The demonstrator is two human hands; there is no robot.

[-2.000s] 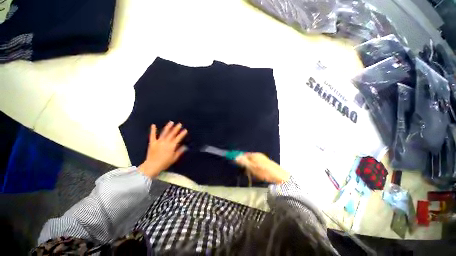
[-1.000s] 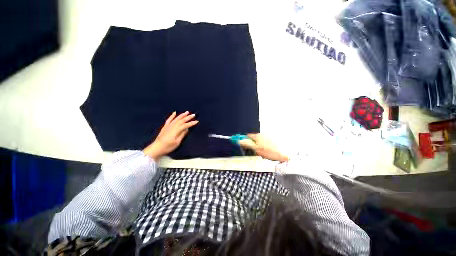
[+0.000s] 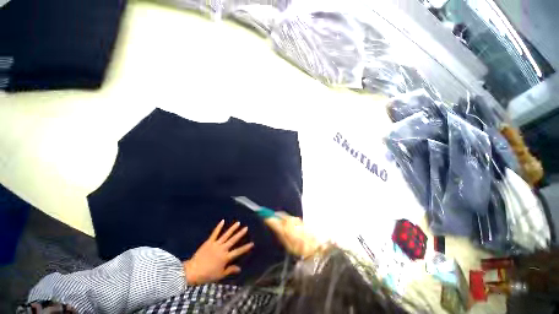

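Observation:
A dark sleeveless top lies flat on the cream table, its armhole side to the left. My left hand rests palm down, fingers spread, on the top's near edge, holding nothing. My right hand is closed around the teal handle of an air blow gun; its thin nozzle points up and left, over the top. My right forearm is hidden by blurred hair. Clear poly bags with black lettering lie to the right of the top.
A dark stack of tops is at upper left. Bagged garments are heaped at right, with plastic-wrapped bundles along the far edge. A red-black pouch, a pen-like item and a red box lie at lower right.
The view has shifted, so the top and both hands appear lower. The nozzle has moved farther over the top and now tilts more steeply. My left hand stays spread on the top.

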